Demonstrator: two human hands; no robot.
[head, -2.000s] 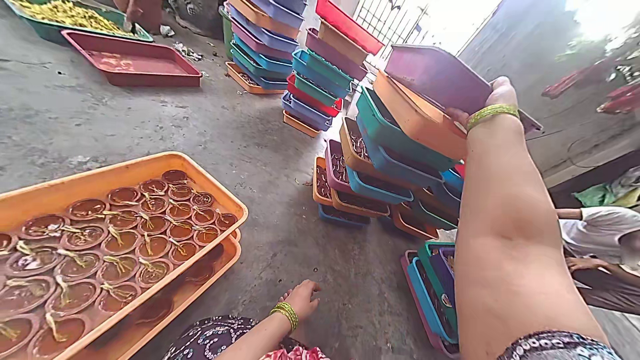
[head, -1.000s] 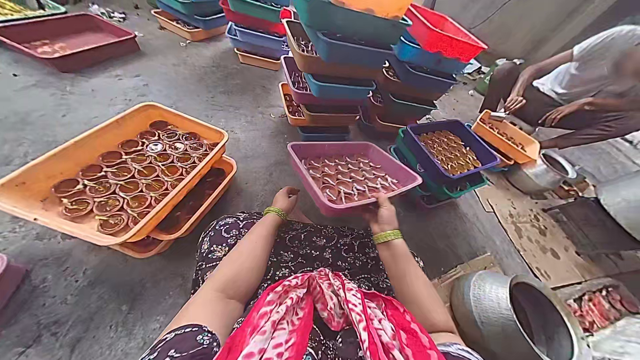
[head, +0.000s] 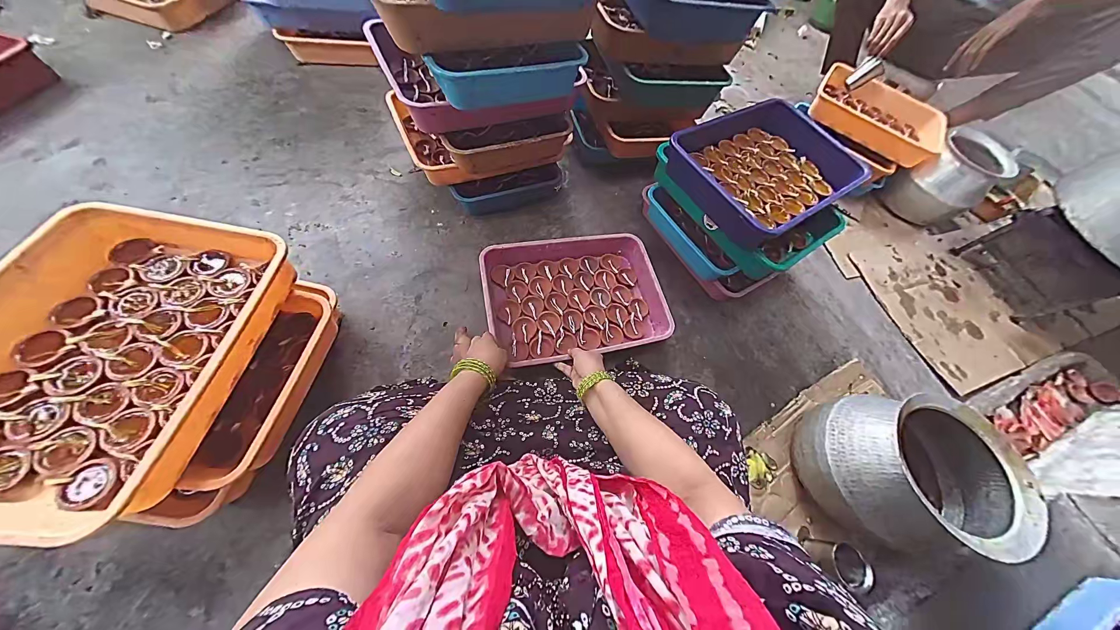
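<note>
A pink plastic tray (head: 663, 325) lies in front of my knees, with rows of small clay lamps (head: 573, 302) in it, each with a white wick. My left hand (head: 479, 350) is beside its near left corner, fingers bent; whether it grips the rim cannot be told. At the near edge, my right hand (head: 584, 363) holds the rim with its fingertips. To the left, an orange tray (head: 52, 229) of filled clay lamps rests on other orange trays. A dark blue tray (head: 691, 140) of clay lamps tops a short stack at the right.
Tall stacks of coloured trays (head: 507, 85) rise ahead. At the right are a wide-mouthed metal pot (head: 849, 464), a metal cup (head: 844, 564) and stained cardboard (head: 936, 297). A co-worker's hand (head: 891, 26) holds a small metal vessel over an orange tray (head: 923, 118).
The right hand has come down from the stacked trays ahead. The pink tray, between both hands a second ago, is now lower, in front of the knees. The view has tilted down.
</note>
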